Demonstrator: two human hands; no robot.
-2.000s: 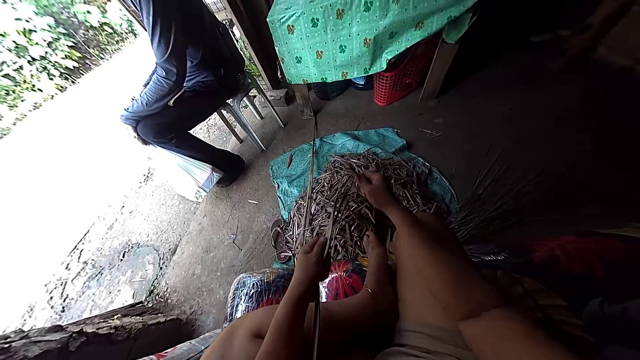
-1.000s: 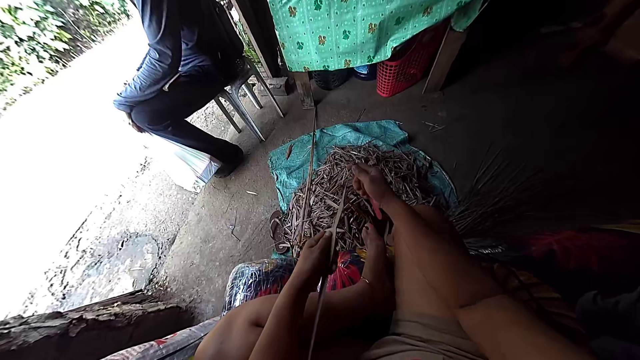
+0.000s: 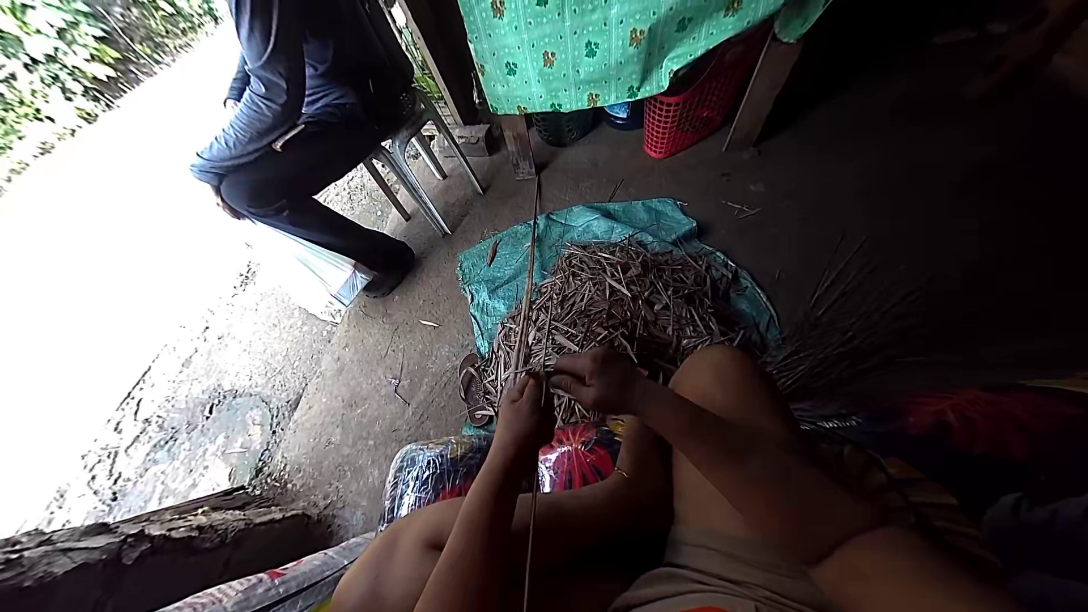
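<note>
My left hand (image 3: 524, 410) is closed on a long thin plant stalk (image 3: 534, 246), which runs from near the wooden post's foot down past my lap. Close beside it, my right hand (image 3: 597, 380) has its fingers bent at the stalk; whether it grips a blade or a strip there is too dark to tell. Beyond both hands lies a heap of short dry stalk pieces (image 3: 633, 285) on a green-blue woven plastic sheet (image 3: 586, 223).
A person (image 3: 314, 93) sits on a chair (image 3: 416, 183) at upper left. A red plastic basket (image 3: 693, 119) stands under a cloth-covered table (image 3: 595, 51). A sandal (image 3: 473, 389) lies left of the heap, and thin stalks (image 3: 833, 331) lie to its right.
My right hand has come down and left from over the heap to beside my left hand.
</note>
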